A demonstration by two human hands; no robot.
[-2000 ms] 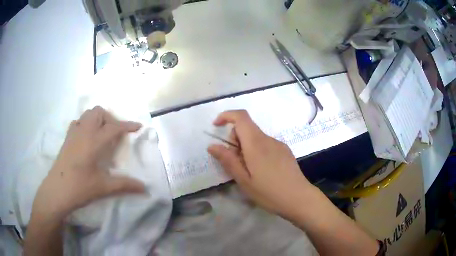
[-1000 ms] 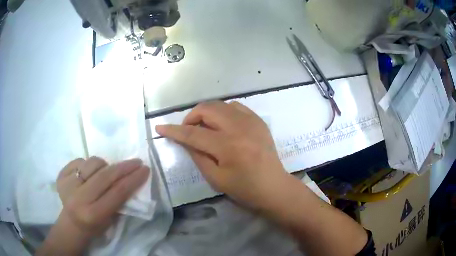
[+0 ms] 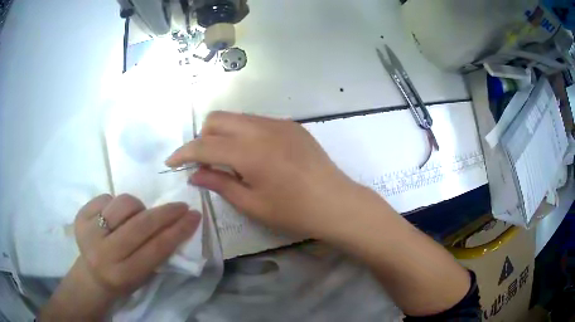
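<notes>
White fabric lies over the table at the left, with a long folded edge running down from the needle area, and hangs over the lap. My left hand, with a ring, grips the fabric's lower part between thumb and fingers. My right hand pinches a thin silver pointed tool between thumb and fingertips. Its tip points left over the fabric's right part; whether it touches the cloth I cannot tell. The lit needle area of the sewing machine is above the fabric.
Silver thread snips lie on the table right of the machine. A round metal part is beside the needle area. A printed ruler runs along the table front. At right are a paper-filled tray, a yellow bar and a brown carton.
My left hand went from open above bunched cloth to gripping it, and the cloth now lies flatter. My right hand moved left, with the tool now over the fabric. The view shifted slightly.
</notes>
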